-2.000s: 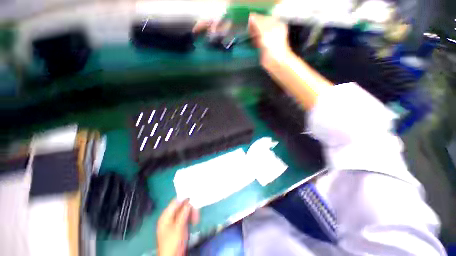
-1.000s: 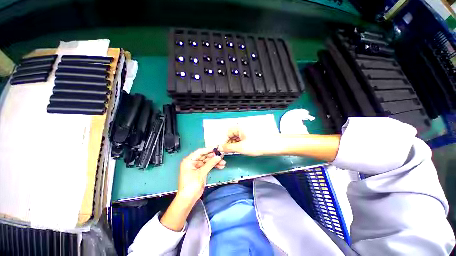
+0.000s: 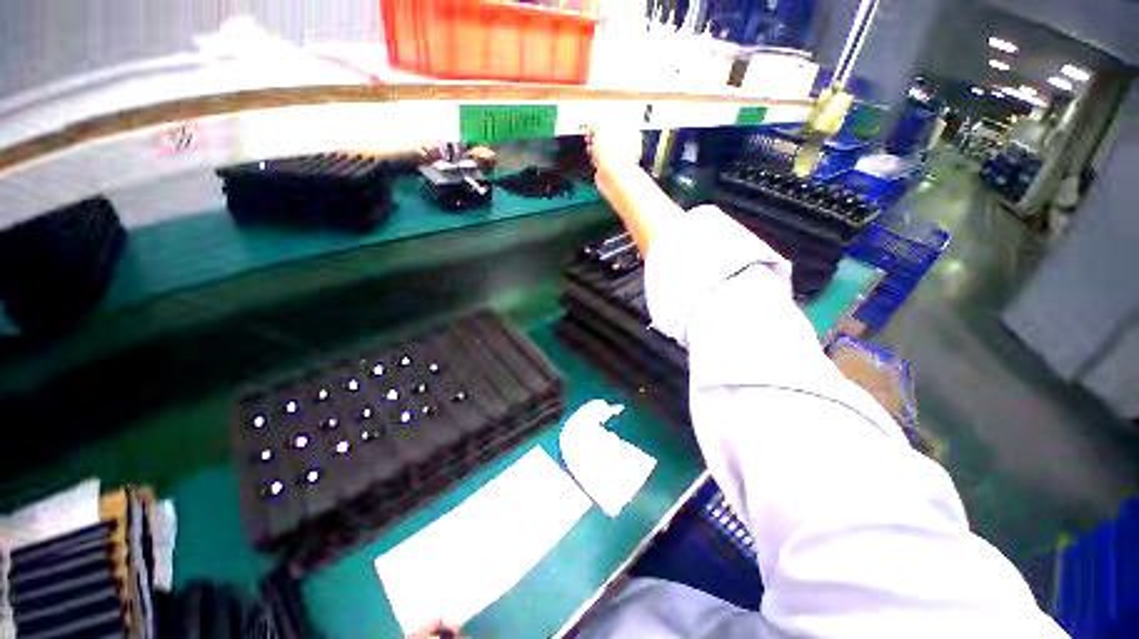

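My right hand is stretched far forward, small and partly blurred, just below the upper shelf's front edge; its fingers and anything in them cannot be made out. My left hand is cut off by the bottom edge, with only fingertips showing by the near corner of the white paper sheet. The central parts tray is stacked behind the sheet, with bright-dotted small parts in rows in its left grooves. A crumpled white wiping cloth lies at the sheet's right end.
The shelf holds an orange-red bin; a green label is on its edge. Black stacks and small dark parts stand beneath it. The right-hand tray stack is beside my arm. Black tubes lie at lower left.
My hands were together over the sheet around a small dark part. My right hand has moved apart, up and forward to the shelf. My left hand is now mostly out of view. The view has tilted up.
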